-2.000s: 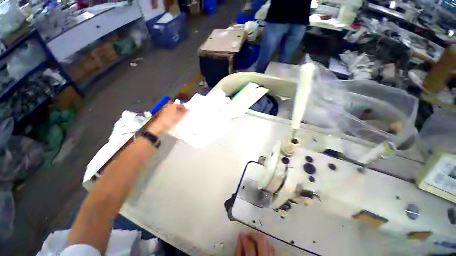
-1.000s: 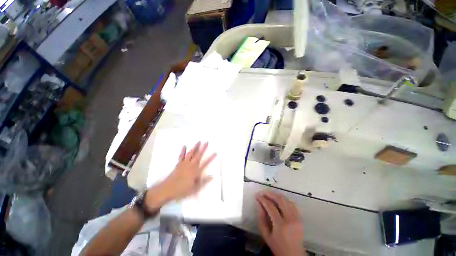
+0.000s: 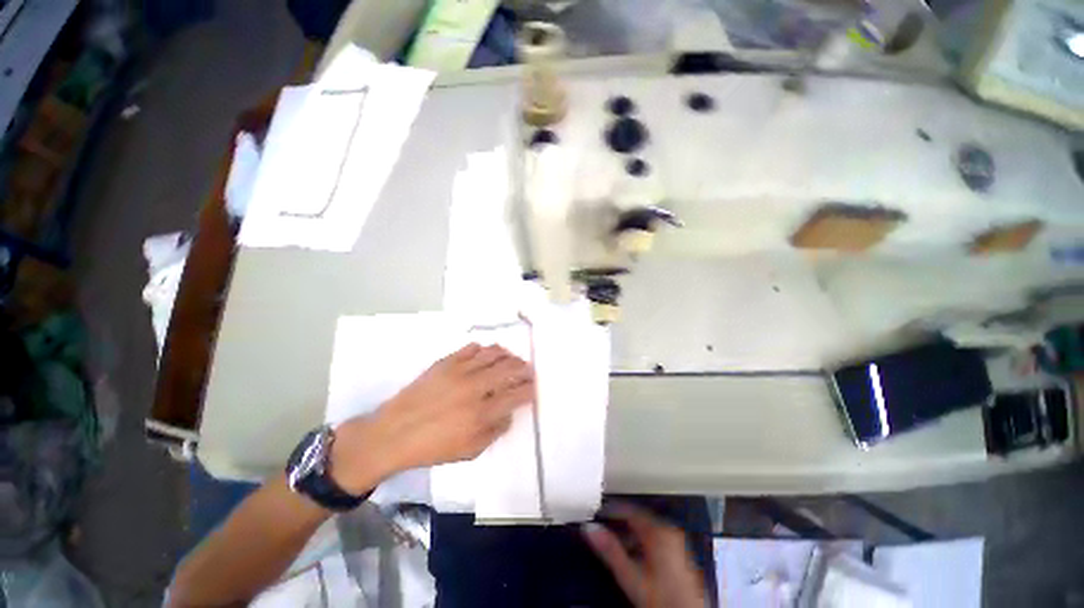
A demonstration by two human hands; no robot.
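A white fabric panel [image 3: 386,344] lies on the machine bed in front of the needle area. A narrow white facing strip [image 3: 505,481] with a thin dark edge line lies on it. My left hand [image 3: 470,398], with a watch on the wrist, lies on the strip, fingers towards the presser area. My right hand [image 3: 648,552] is at the table's front edge, by the panel's lower right corner; its fingertips are blurred and hold nothing I can make out. The industrial sewing machine head [image 3: 737,178] stands over the fabric; the needle is hidden.
A stack of white pieces [image 3: 321,154] with a dark angular line lies at the table's back left. A black smartphone [image 3: 915,390] and a small dark box [image 3: 1028,422] lie on the right. A control panel [image 3: 1034,54] is at upper right. White pieces [image 3: 761,570] show below the table.
The view has shifted. My left hand has come from the stack at the back left to the panel. The panel and strip now reach under the machine head. My right hand is lower, at the front edge.
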